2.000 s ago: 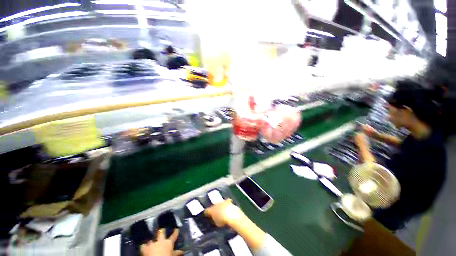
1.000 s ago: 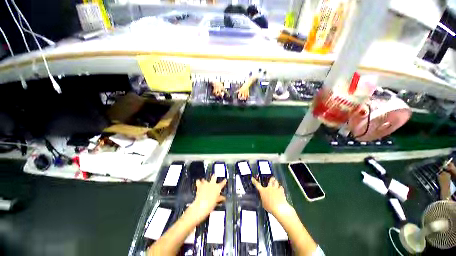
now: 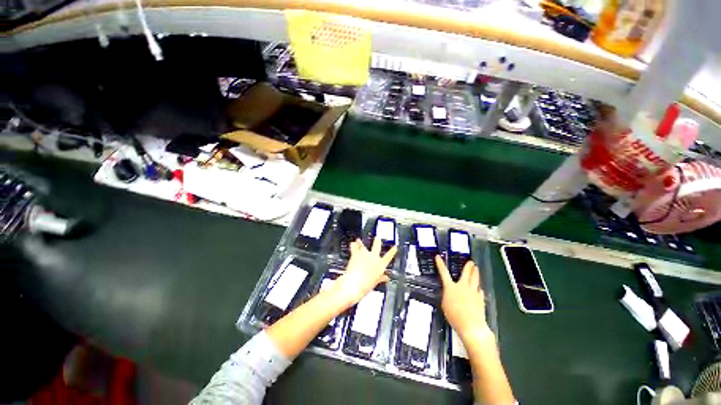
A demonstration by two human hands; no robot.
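Observation:
A clear blister tray (image 3: 251,315) holds black feature phones in two rows. In the back row, three phones at the centre and right (image 3: 425,247) show pale lit screens above keypads; the leftmost (image 3: 315,225) bears a white rectangle, and the second (image 3: 350,229) looks dark. Front-row phones (image 3: 366,320) bear larger white rectangles. My left hand (image 3: 362,273) rests its spread fingers on the third back-row phone, gripping nothing. My right hand (image 3: 463,299) touches the lower end of the rightmost back-row phone (image 3: 458,249), fingers apart. My right forearm partly hides the front-right pocket.
A smartphone (image 3: 527,278) lies right of the tray by the metal post (image 3: 545,198). White pieces (image 3: 639,307) and a fan (image 3: 707,384) are at far right. An open cardboard box (image 3: 282,126) and papers are back left. Another tray (image 3: 454,111) stands beyond the green belt.
The camera view has turned down and left, so the tray shows higher and more to the right. Both hands remain over the back-row phones. The other person's hands beyond the belt no longer show.

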